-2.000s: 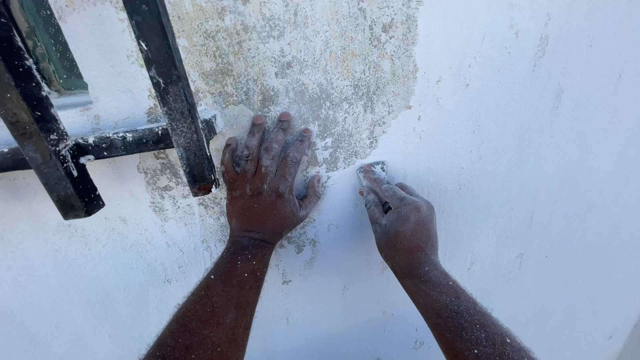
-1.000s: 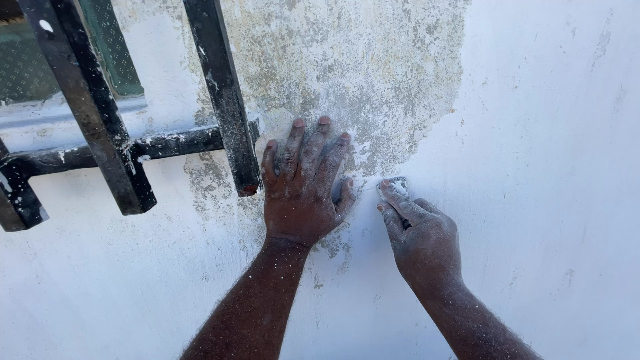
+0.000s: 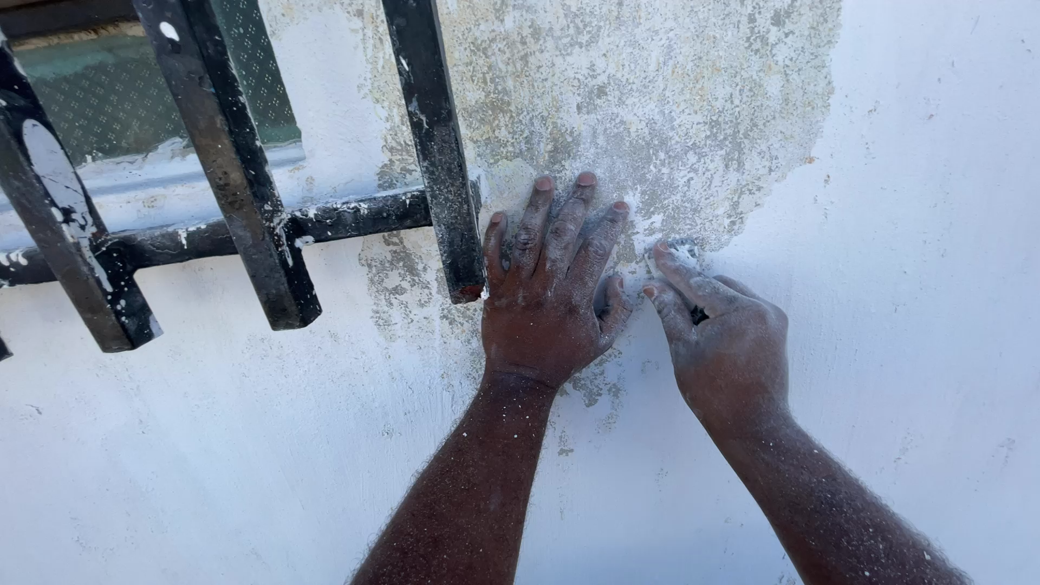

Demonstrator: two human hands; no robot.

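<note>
My left hand [image 3: 548,280] lies with fingers spread on the wall [image 3: 910,341], at the lower edge of a bare, mottled patch [image 3: 650,106] where the white paint is gone. To its right, my right hand [image 3: 719,325] is closed on a small scraper blade [image 3: 682,247], whose metal edge touches the wall at the border of patch and white paint. Fingers hide most of the tool, and its exact kind is hard to tell. A dark bit of it shows between thumb and fingers. Pale dust covers both hands and the forearms.
A black metal window grille [image 3: 366,215], spattered with white paint, stands out from the wall at the upper left. The lower end of its nearest bar [image 3: 443,162] is right beside my left hand. Behind the grille are patterned window glass [image 3: 114,97] and a white-painted sill [image 3: 154,175].
The view has shifted left, showing more of the grille and window. My left hand stays flat on the wall beside the bar, and my right hand still holds the small tool at the patch's lower edge.
</note>
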